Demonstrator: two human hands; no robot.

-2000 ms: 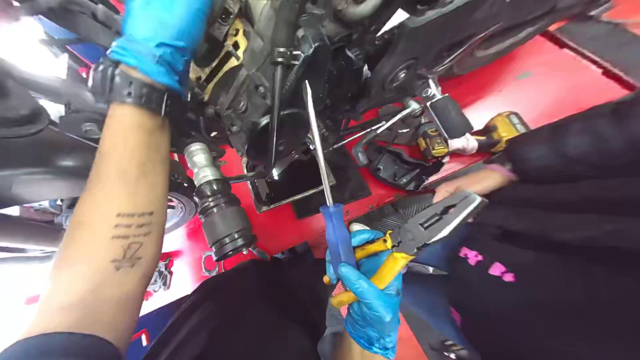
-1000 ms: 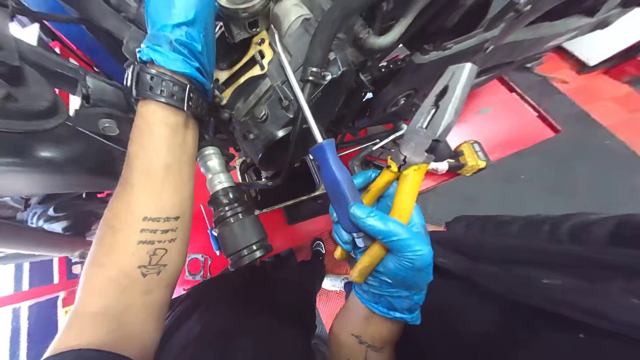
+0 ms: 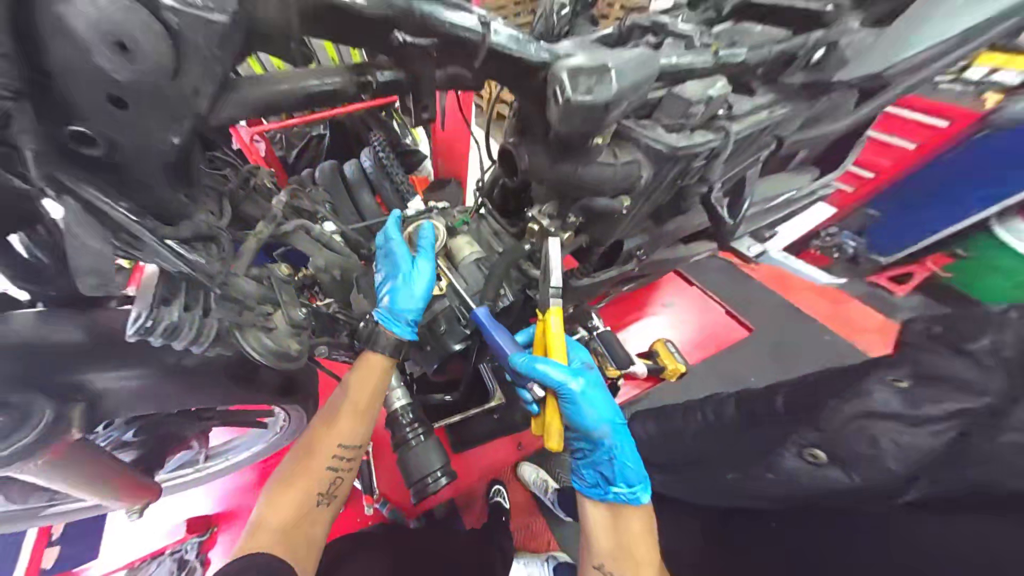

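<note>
My right hand (image 3: 580,392), in a blue glove, grips a blue-handled screwdriver (image 3: 498,340) and yellow-handled pliers (image 3: 552,352) together. The screwdriver's shaft slants up and left to the engine beside a tan gasket (image 3: 440,280). The pliers point upward with their jaws beside a dark hose. My left hand (image 3: 404,276), also gloved in blue, is at a round metal ring (image 3: 426,236) on top of the engine, thumb and fingers around its near side. Whether it grips the ring cannot be made out. A black shock-like cylinder (image 3: 420,452) hangs below my left wrist.
Motorcycle frame parts (image 3: 592,88) cross above the engine. A wheel (image 3: 232,448) is at lower left. A yellow and black cordless tool (image 3: 666,360) lies on the red lift (image 3: 680,312). Someone in dark clothing (image 3: 840,424) is close on the right; shoes (image 3: 538,480) show below.
The view has swung and now takes in more of the motorcycle. My left hand, cut off at the top edge before, is now fully visible at the ring. The screwdriver and pliers remain in my right hand.
</note>
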